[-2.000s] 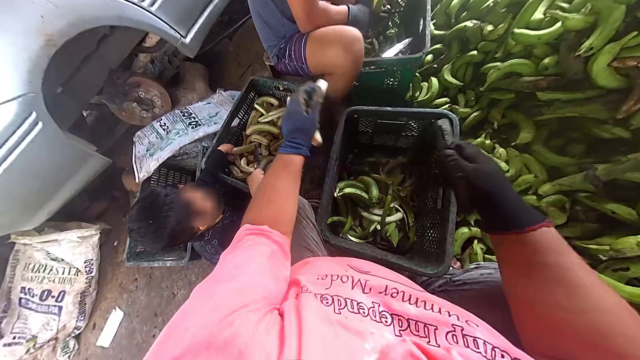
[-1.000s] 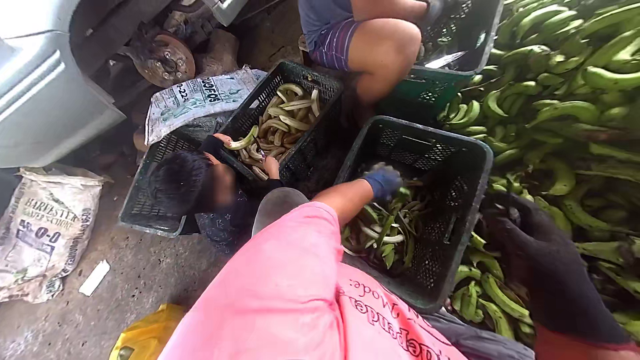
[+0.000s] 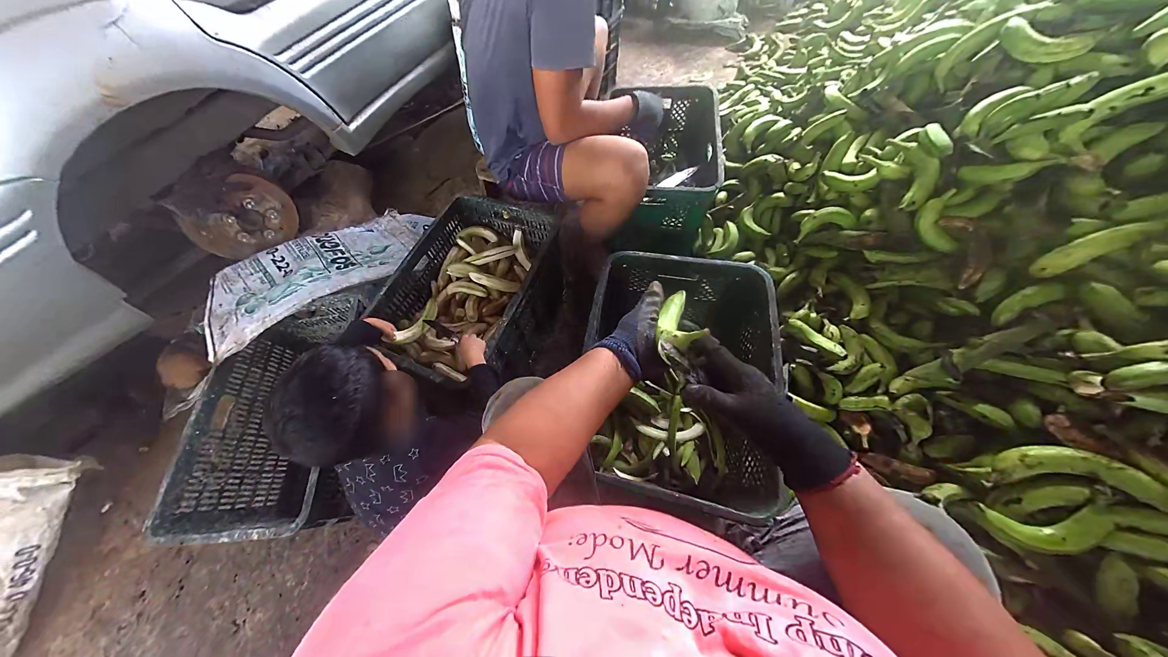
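Note:
A green banana, partly peeled at its lower end, stands upright between my gloved hands above a dark green plastic crate. My left hand, in a dark blue glove, is against its left side. In a black glove, my right hand grips its lower end. Whether a knife is in either hand cannot be told. Green peels lie in the crate below.
A large heap of green bananas lies on the right. On the left, a person reaches into a crate of peeled bananas. Another person sits ahead by a green crate. A vehicle body stands at upper left.
My right hand has moved from the heap side to over the crate, and a green banana is now between my hands. My left hand has risen from inside the crate.

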